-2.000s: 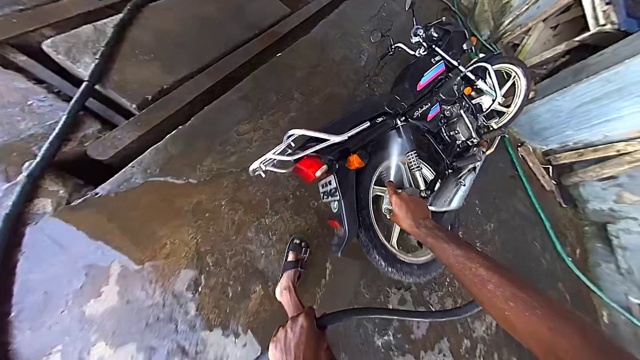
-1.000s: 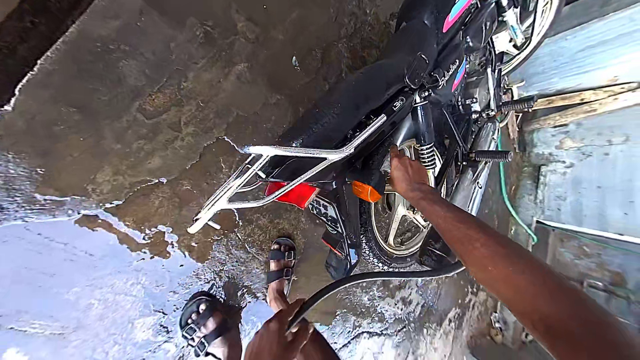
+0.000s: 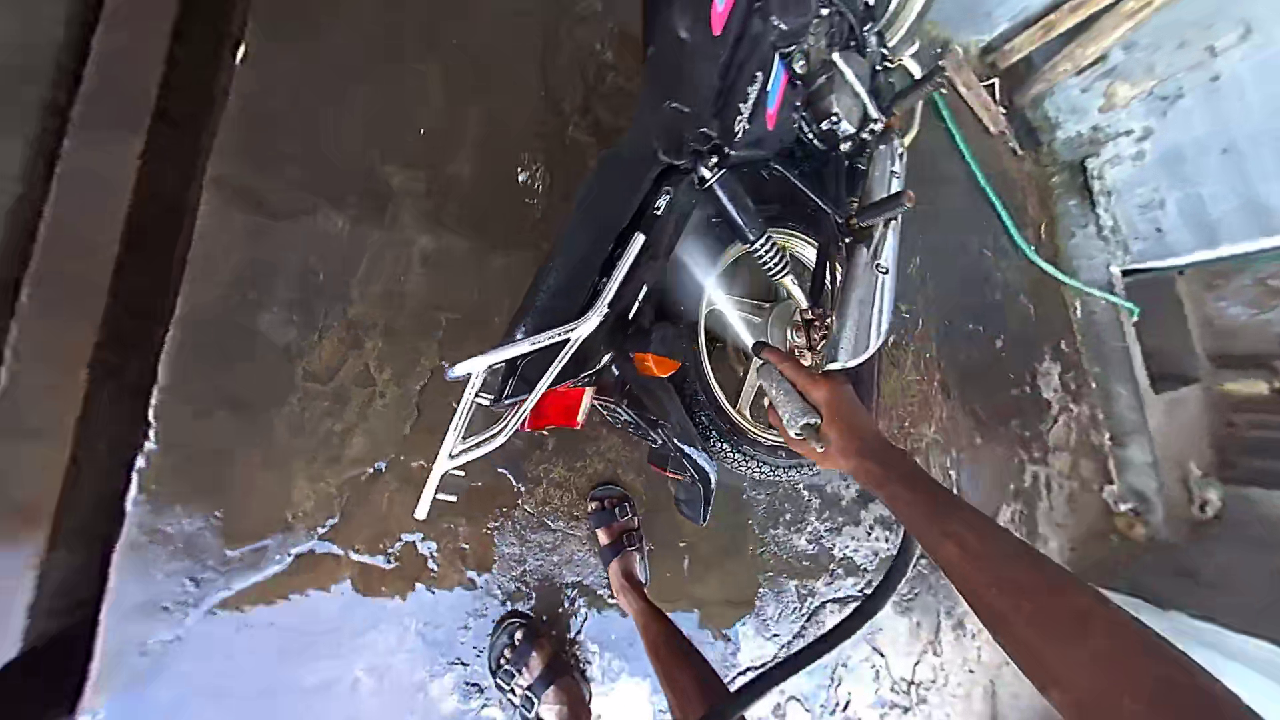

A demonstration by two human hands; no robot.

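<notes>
My right hand (image 3: 825, 410) grips a grey spray nozzle (image 3: 790, 400) beside the rear wheel (image 3: 745, 385) of a black motorcycle (image 3: 600, 230). A white jet of water (image 3: 722, 302) leaves the nozzle toward the area under the seat, near the coil-spring shock absorber (image 3: 770, 255). A thick black hose (image 3: 850, 620) curves from near my right wrist down to the bottom edge. My left hand is out of view there. The chrome rear rack (image 3: 530, 370), red tail light (image 3: 558, 408), orange indicator (image 3: 656, 364) and silver exhaust (image 3: 868, 290) are wet or shiny.
My feet in black buckled sandals (image 3: 620, 535) stand on the wet concrete floor (image 3: 340, 300) behind the motorcycle. A thin green hose (image 3: 1000, 210) runs along the right, near wooden planks (image 3: 1060, 40) and a pale blue wall (image 3: 1190, 130). A dark channel (image 3: 160, 260) crosses the left side.
The left hand, seen on the black hose earlier, has left the view. The nozzle and its jet now show clearly in front of the wheel. The view has shifted.
</notes>
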